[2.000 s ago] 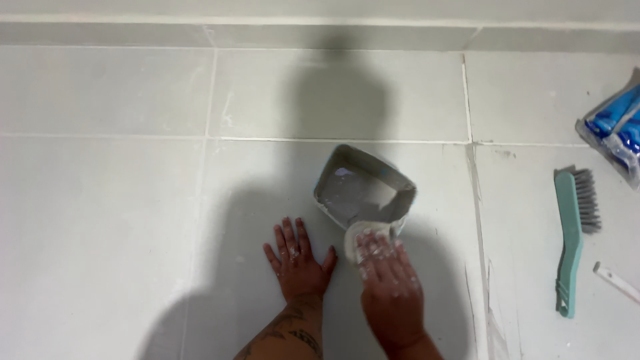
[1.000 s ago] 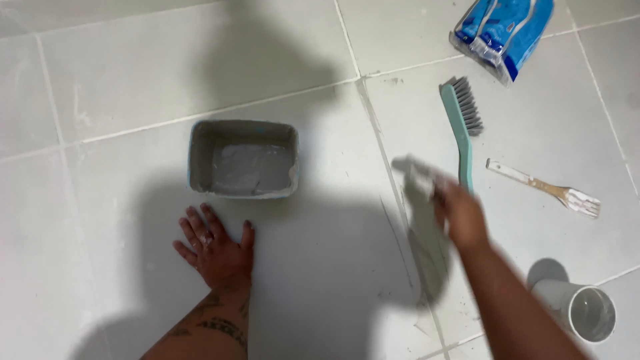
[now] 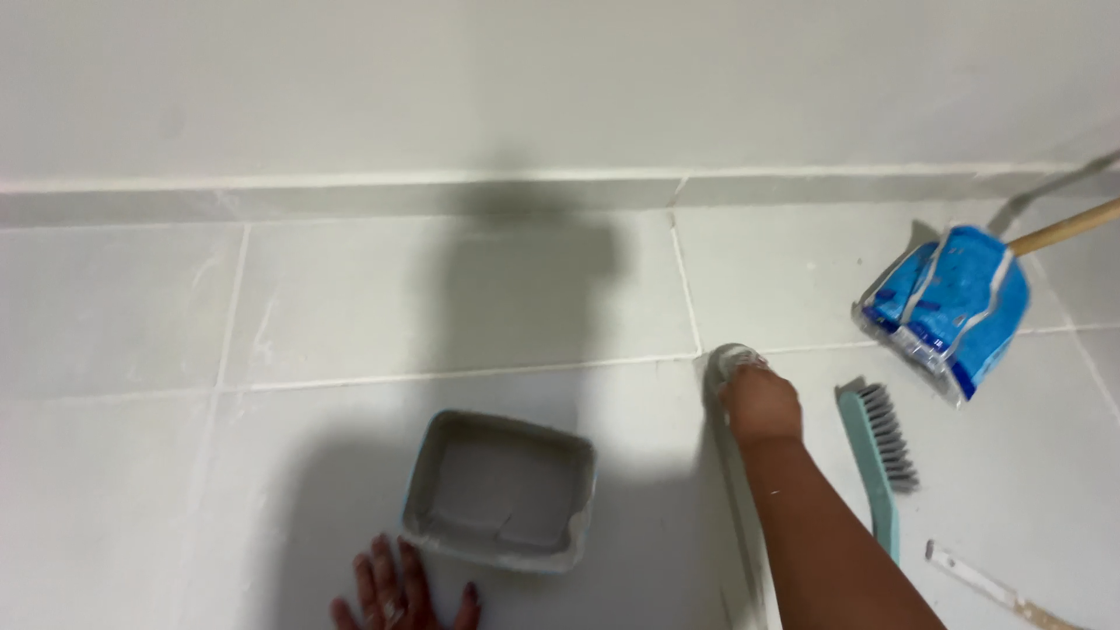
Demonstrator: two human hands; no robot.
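My right hand (image 3: 763, 402) is closed around a whitish wad, perhaps a sponge or cloth (image 3: 738, 357), pressed to the tiled floor where joints between tiles meet. Most of the wad is hidden by the fingers. My left hand (image 3: 401, 595) lies on the floor at the bottom edge with its fingers spread, just below the left corner of a rectangular plastic tub (image 3: 582, 516). Greyish liquid stands in the tub. Pale residue marks my left fingers.
Right of my right arm lies a teal-handled brush (image 3: 875, 464). Beyond it are a blue plastic bag (image 3: 967, 297) and a wooden stick (image 3: 1063, 229). A paint-smeared brush handle (image 3: 980, 579) is at lower right. A tile skirting (image 3: 350, 199) runs along the wall.
My right hand has moved from the tub to the floor joint on the right. My left hand stays flat on the floor. The view has shifted, showing more wall.
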